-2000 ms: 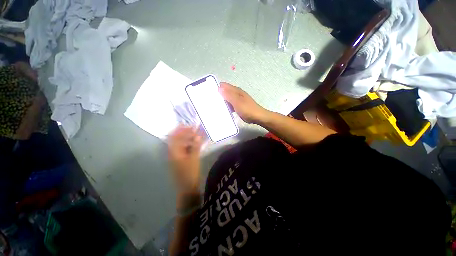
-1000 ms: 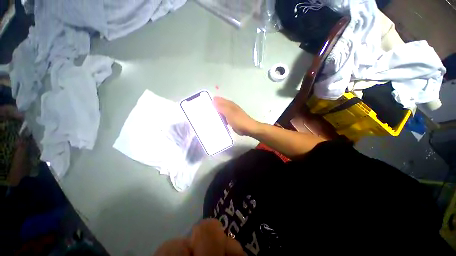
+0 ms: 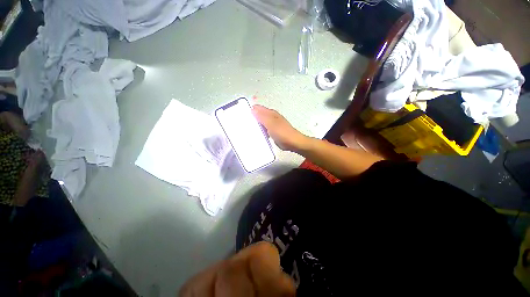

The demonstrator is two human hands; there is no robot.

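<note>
A smartphone [image 3: 246, 136] with a bright white screen is held over the right part of a white garment. My right hand [image 3: 278, 129] grips the phone by its right edge. The white garment [image 3: 174, 144] lies on the table, flat at its left and crumpled at its lower right end, partly hidden by the phone. My left hand [image 3: 241, 275] is at the bottom edge, close to the camera and cut off; its fingers are curled and nothing shows in it.
White garments [image 3: 87, 113] lie heaped at the left of the table [image 3: 145, 220]. A tape roll [image 3: 327, 79] and clear film [image 3: 303, 49] lie at the back. A wooden chair [image 3: 372, 69] and yellow crate [image 3: 424, 136] with cloth stand at right. A person's arm shows at far left.
My left hand has gone from the garment down to the bottom edge of the view. The garment's lower right end, earlier hidden by that hand, now shows. My right hand still holds the lit phone.
</note>
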